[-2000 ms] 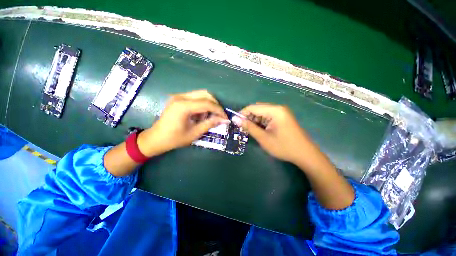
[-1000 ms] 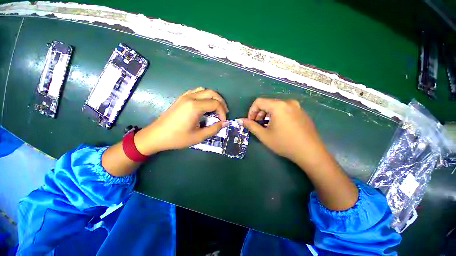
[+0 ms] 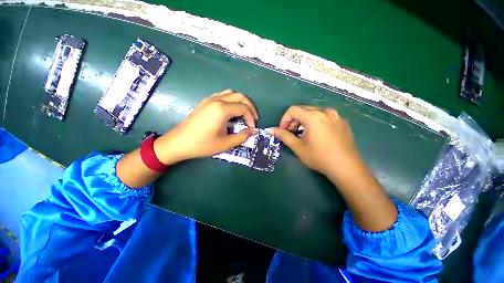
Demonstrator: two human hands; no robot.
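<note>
A phone unit point(image 3: 265, 153) lies on the dark green bench under my hands, its dark circuit end showing at the right and a silvery-white part at the left. My left hand point(image 3: 213, 124), with a red band on the wrist, is bent over the unit's upper left part, its thumb and fingertips at the top edge. My right hand point(image 3: 318, 135) is at the unit's upper right corner, thumb and index finger pinched close to it. Any small part between the fingertips is too small to tell. The left hand hides part of the unit.
Two more phone units point(image 3: 132, 85) point(image 3: 63, 76) lie at the left. A clear plastic bag point(image 3: 450, 190) lies at the right. A whitish edge strip point(image 3: 287, 54) borders the bright green belt point(image 3: 353, 33), which carries a dark unit point(image 3: 472, 69). A blue sleeve point(image 3: 492, 243) shows at the lower right edge.
The long thin light piece seen at my right fingertips two seconds ago no longer shows. My right hand has shifted slightly. The view has shifted a little, and a blue sleeve has appeared at the lower right.
</note>
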